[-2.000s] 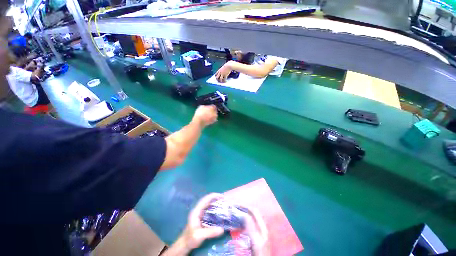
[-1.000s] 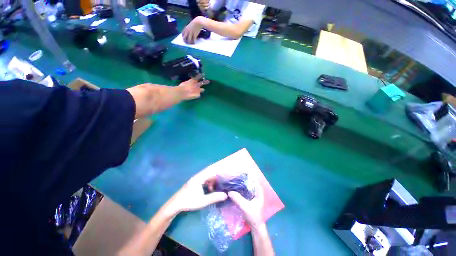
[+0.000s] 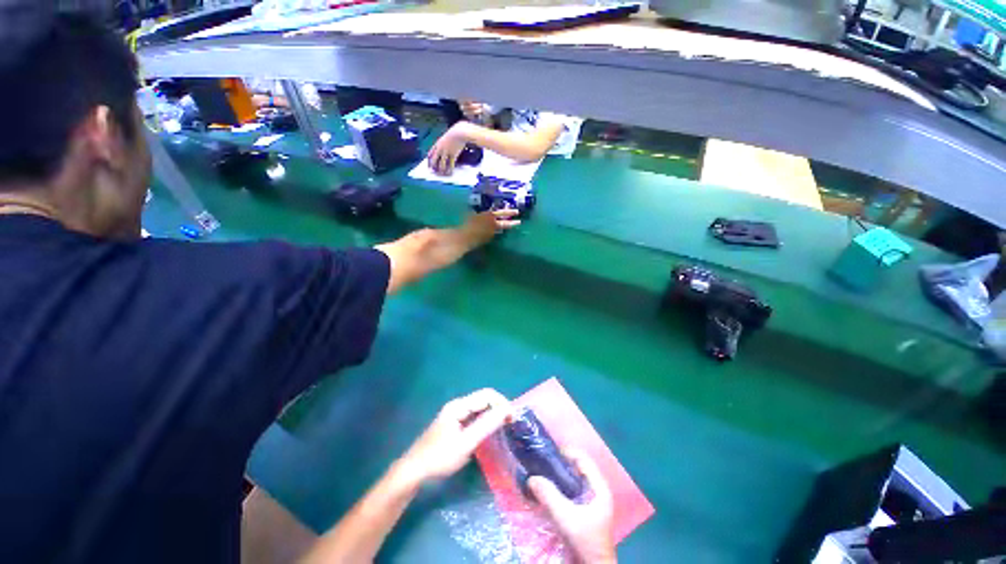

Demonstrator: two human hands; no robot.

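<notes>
A hand-length black part [image 3: 543,454], shiny as if still partly in clear film, is held tilted over the red pad [image 3: 618,485]. My left hand [image 3: 461,432] has its fingertips at the part's upper end. My right hand [image 3: 579,509] grips its lower end, with the thumb on top. A crinkled clear plastic bag [image 3: 485,531] lies at the pad's lower left edge, below my hands.
A coworker [image 3: 166,364] at left reaches across to a black unit [image 3: 503,195]. Another black unit [image 3: 719,308] stands on the dark green strip. Beyond are a flat black piece [image 3: 745,232] and a teal box [image 3: 871,258]. A black feeder-like box [image 3: 855,501] is at right.
The black part has turned to a steeper slant, and my left hand has moved to its upper end. The coworker's hand has moved a black unit towards the far side.
</notes>
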